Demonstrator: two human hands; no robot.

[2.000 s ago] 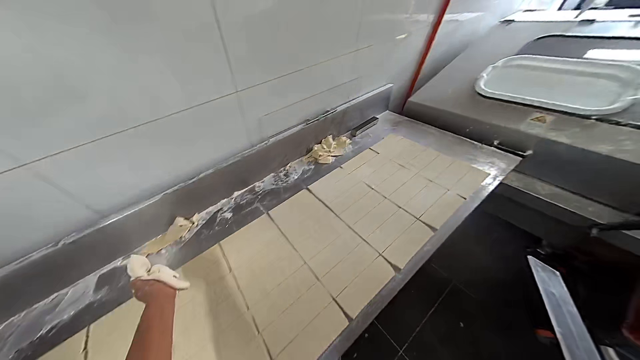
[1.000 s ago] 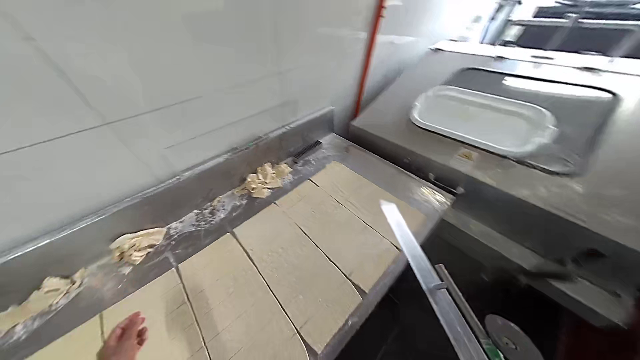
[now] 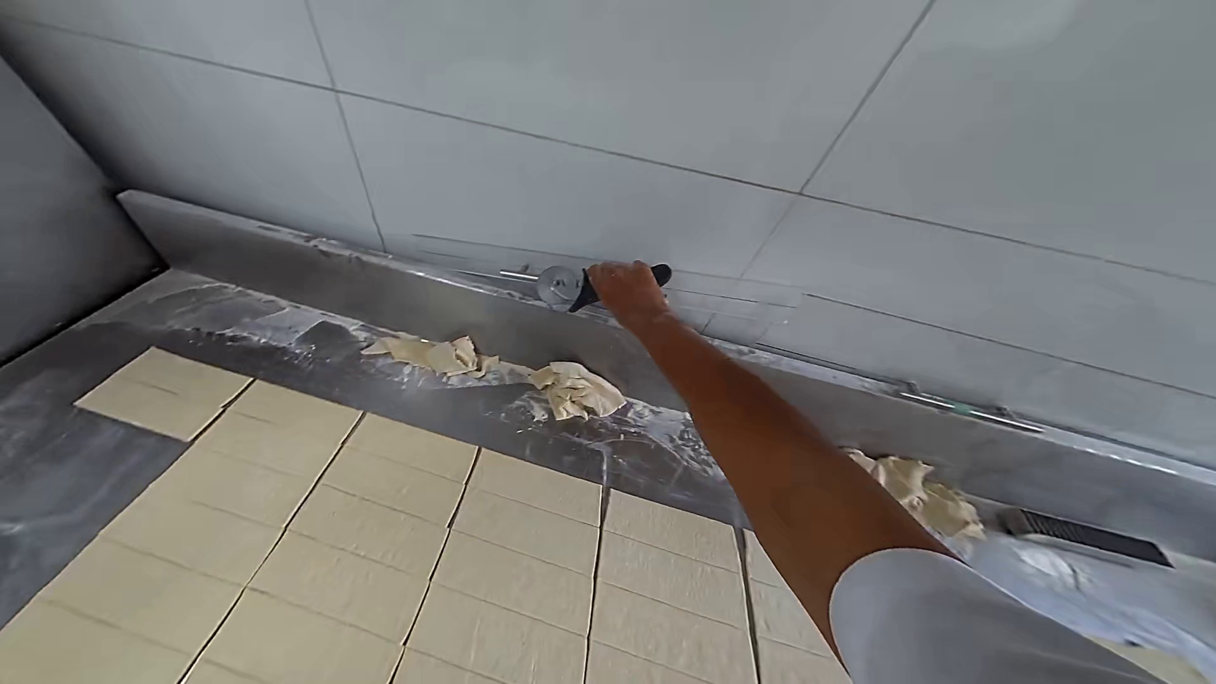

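My right hand (image 3: 627, 287) grips the black handle of a wheel cutter (image 3: 559, 285) at the top edge of the metal backsplash, against the tiled wall. The cutter's round metal disc points left. Below my forearm, rolled dough (image 3: 522, 551) lies on the metal worktop, cut into rectangles in rows. Crumpled dough scraps (image 3: 578, 389) rest along the foot of the backsplash, with more scraps (image 3: 432, 354) to their left and others (image 3: 921, 494) beyond my forearm. My left hand is out of view.
A thin metal rod (image 3: 978, 410) with a green mark lies along the backsplash ledge (image 3: 817, 366). A dark, ridged object (image 3: 1088, 537) lies at the right rear of the worktop (image 3: 57, 465). Loose flour is spread along the back.
My left hand, with a dough scrap two seconds ago and bare one second ago, has left view. The wheel, at lower right before, is now by the wall. The view has swung left.
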